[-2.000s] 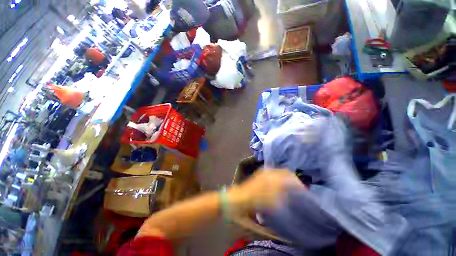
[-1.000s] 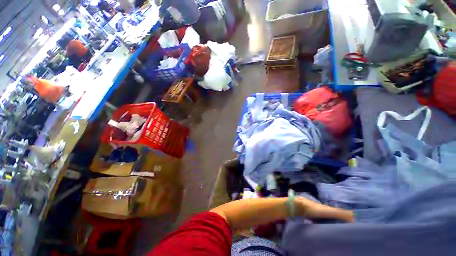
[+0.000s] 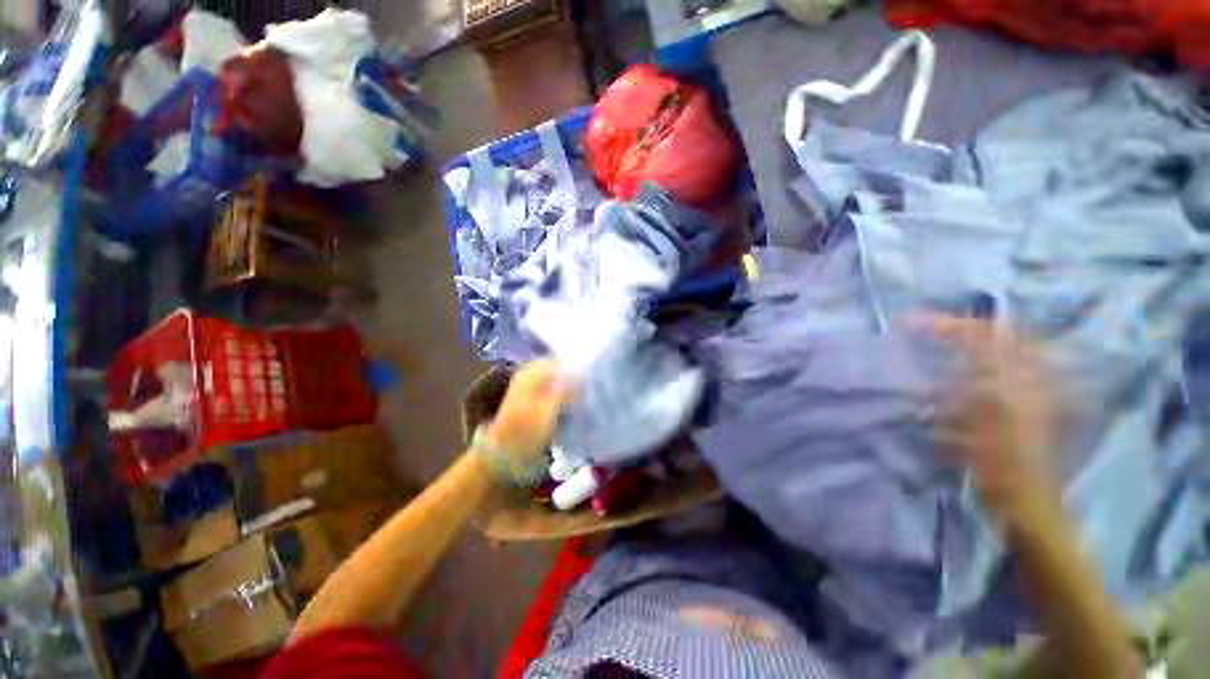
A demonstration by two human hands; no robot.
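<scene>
My left hand [image 3: 528, 405], with a band at the wrist, grips a light blue cloth piece [image 3: 637, 398] above the cardboard bin [image 3: 610, 520] at my lap. The cloth hangs to the right of the hand, and its upper part is bright and blurred. My right hand [image 3: 995, 398] is motion-blurred over the heap of light blue garment pieces [image 3: 849, 425] on the table; its fingers cannot be made out. The blue basket [image 3: 458, 219] beyond the bin holds more light blue pieces.
A red plastic bag [image 3: 664, 133] lies at the basket's right side. A white strap loop [image 3: 863, 90] lies at the heap's far edge. White and dark red thread cones [image 3: 576, 488] show in the bin. A red crate [image 3: 246, 385] and cartons [image 3: 226, 590] stand at left.
The view has swung right and down. My left hand has moved from the cloth on the table to above the bin, holding a cloth piece. My right hand has come into view over the heap.
</scene>
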